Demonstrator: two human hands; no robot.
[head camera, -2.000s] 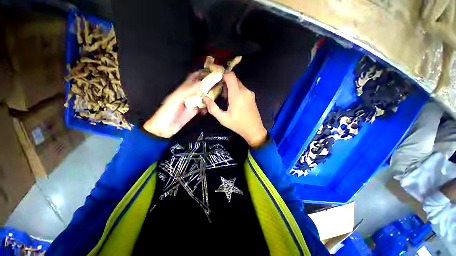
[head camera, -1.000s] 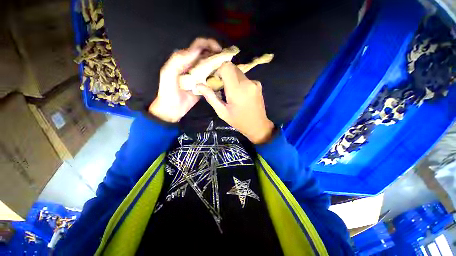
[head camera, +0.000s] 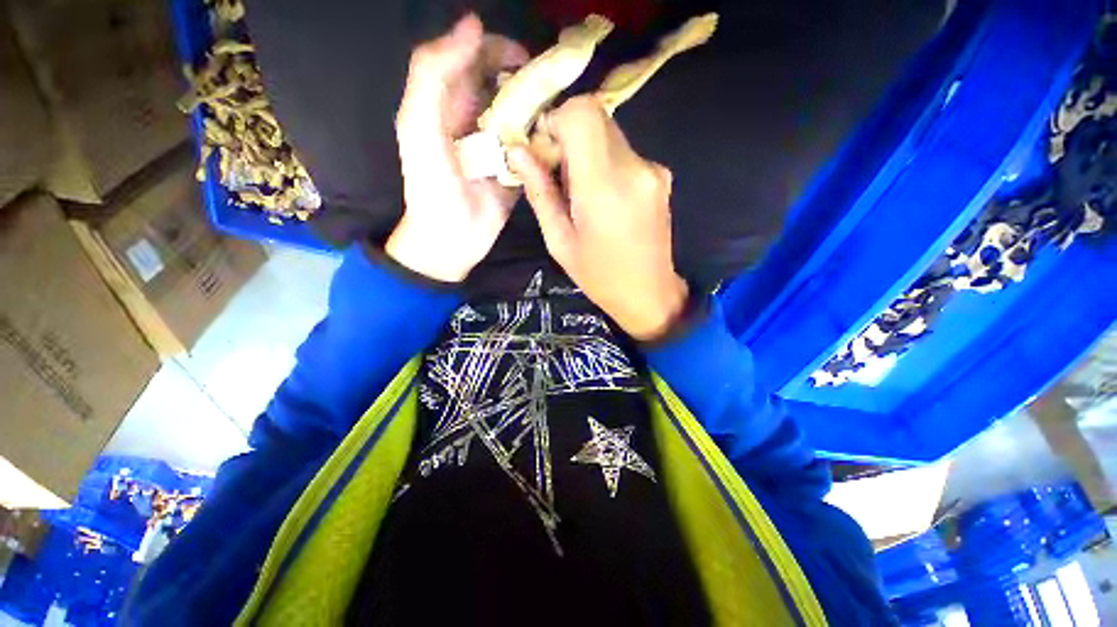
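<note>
A joined leg pair (head camera: 539, 88), two tan legs spreading in a V, is held between my hands over my lap, feet pointing up and to the right. My left hand (head camera: 443, 165) is at its joined end, palm turned inward, with a pale, whitish piece showing by the palm. My right hand (head camera: 603, 208) pinches the joined end and the right-hand leg between thumb and fingers. The fingers hide most of the joint, and I cannot tell what the whitish piece is.
A blue bin of tan limbs (head camera: 251, 135) stands at the left beside brown cartons (head camera: 61, 331). A large blue bin (head camera: 943, 410) at the right holds black-and-tan pieces (head camera: 980, 263). An open carton (head camera: 900, 502) and more blue bins are at the lower right, others at the lower left.
Both hands and the leg pair have moved up in the picture. The legs now stand more spread and reach further right. My left hand's fingers have opened somewhat. The view has shifted.
</note>
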